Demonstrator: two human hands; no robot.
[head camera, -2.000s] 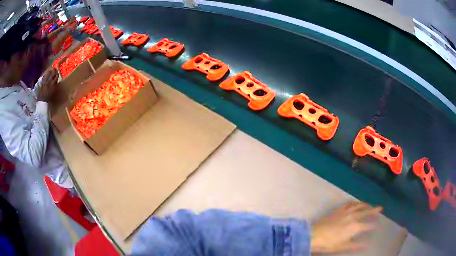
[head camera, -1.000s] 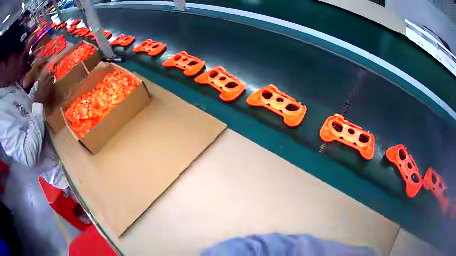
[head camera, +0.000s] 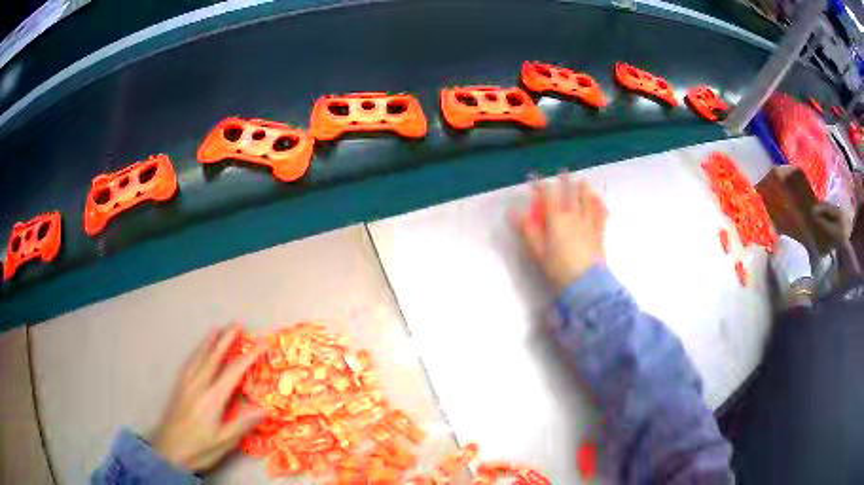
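Note:
Small orange inserts (head camera: 317, 407) lie in a loose heap on the tan-grey cardboard at the bottom middle. My left hand (head camera: 204, 403) is at the heap's left edge, fingers spread and touching it. My right hand (head camera: 567, 227) is palm down over the white sheet (head camera: 474, 303), near the belt. Orange shows beside and under its blurred fingers; whether it grips anything is unclear. Orange grip shells (head camera: 369, 116) lie spaced in a row on the green conveyor belt (head camera: 237, 80), beyond both hands.
Another heap of orange pieces (head camera: 739, 199) lies at the right, beside a neighbour's arm (head camera: 794, 270) and a brown box (head camera: 794, 204). A metal post (head camera: 779, 68) stands at the belt's near edge. A shiny red-orange mass (head camera: 805, 142) lies behind it. A seam (head camera: 398, 313) crosses the work surface.
The view has swung right, away from the open boxes and the neighbour at left. Both my hands and the insert heap are now in view; one second ago only a sleeve showed.

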